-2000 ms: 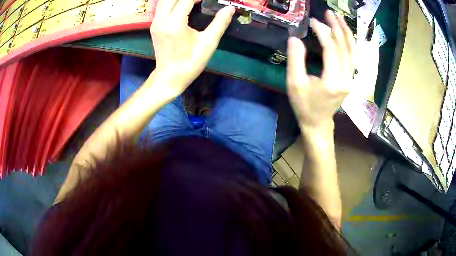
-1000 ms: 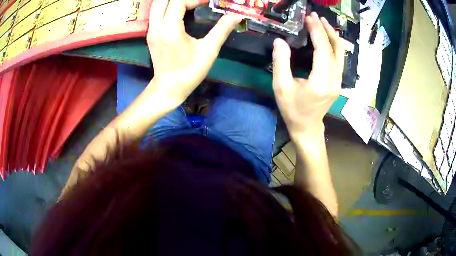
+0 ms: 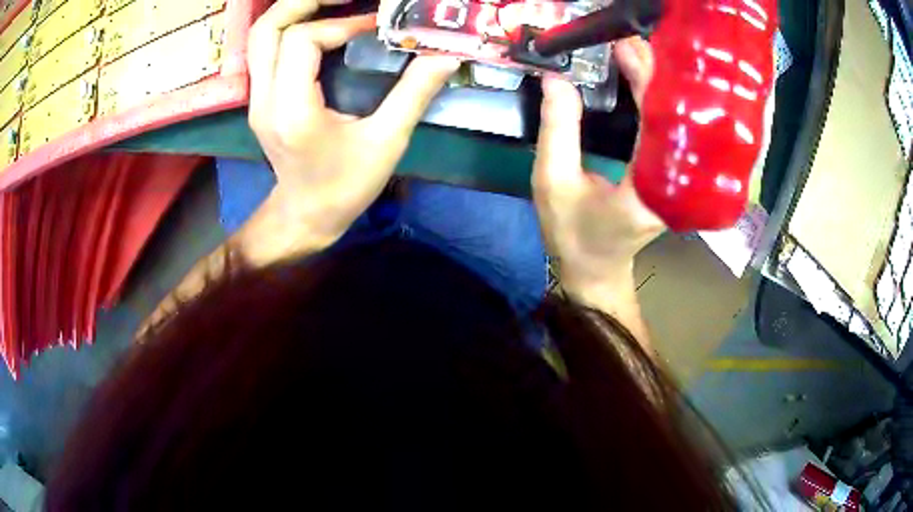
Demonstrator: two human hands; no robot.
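Note:
The test fixture (image 3: 471, 108) is at the top centre, cut off by the frame's edge. Lit red and white digits show under its clear acrylic pressure plate (image 3: 400, 38). The red toggle clamp handle (image 3: 706, 110) stands large at the upper right, over part of my right hand. My left hand (image 3: 335, 130) is at the fixture's left side, thumb near the clear plate's front edge. My right hand (image 3: 591, 190) is at the fixture's right front, thumb up by its corner. Whether either hand grips the fixture cannot be told.
A red tray (image 3: 130, 112) with rows of yellow boards lies at the left. Stacked red trays (image 3: 80, 240) stand below the bench. A cardboard sheet (image 3: 851, 150) with white boards is at the right. Pinkish paper (image 3: 739, 245) lies at the bench edge. A red and white item is on the floor.
The red clamp handle has come into view from the top and now covers the right side. My right thumb has moved slightly left. The digits and clear plate show more fully.

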